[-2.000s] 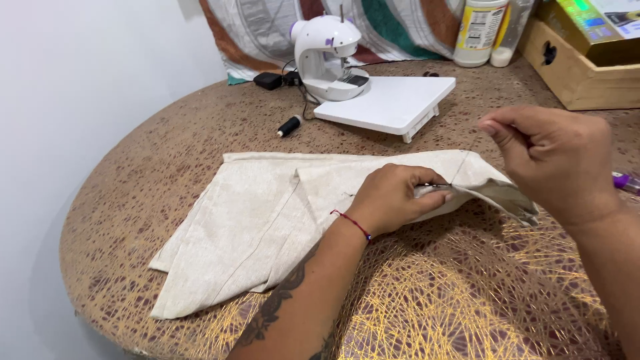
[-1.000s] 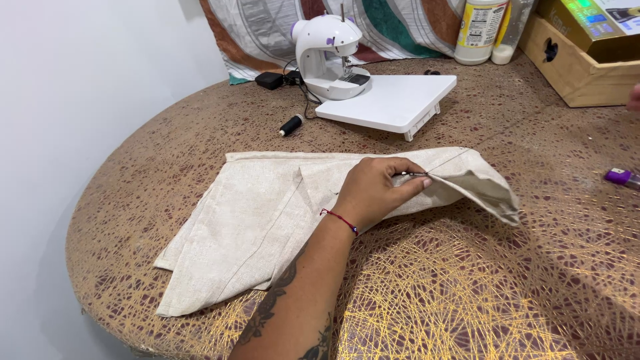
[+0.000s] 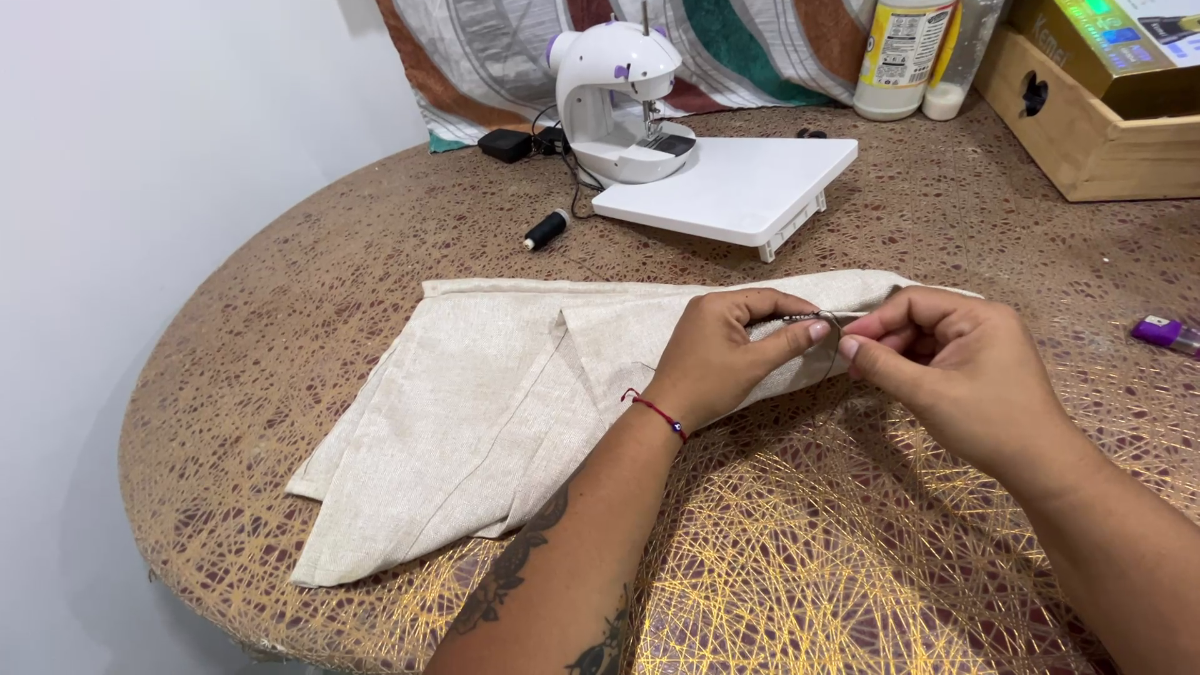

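Beige linen-like fabric (image 3: 469,375) lies folded across the table. My left hand (image 3: 741,347) pinches its upper edge between thumb and forefinger, where a row of dark stitches shows. Close on the right, my right hand (image 3: 937,356) has its thumb and forefinger closed at a dark thread (image 3: 833,349) that loops beside the fabric edge. Whether a needle sits between those fingertips cannot be told. A dark line of thread also runs over the left part of the fabric.
Behind the fabric stand a white mini sewing machine (image 3: 614,103) and its white extension table (image 3: 731,187). A black thread spool (image 3: 547,230) lies nearby. Bottles (image 3: 905,56) and a wooden box (image 3: 1087,131) are at the back right, a purple-capped item (image 3: 1162,330) at far right.
My right hand was raised above the fabric, then almost out of view at the right; it is now back beside my left hand. My left hand keeps its hold on the fabric.
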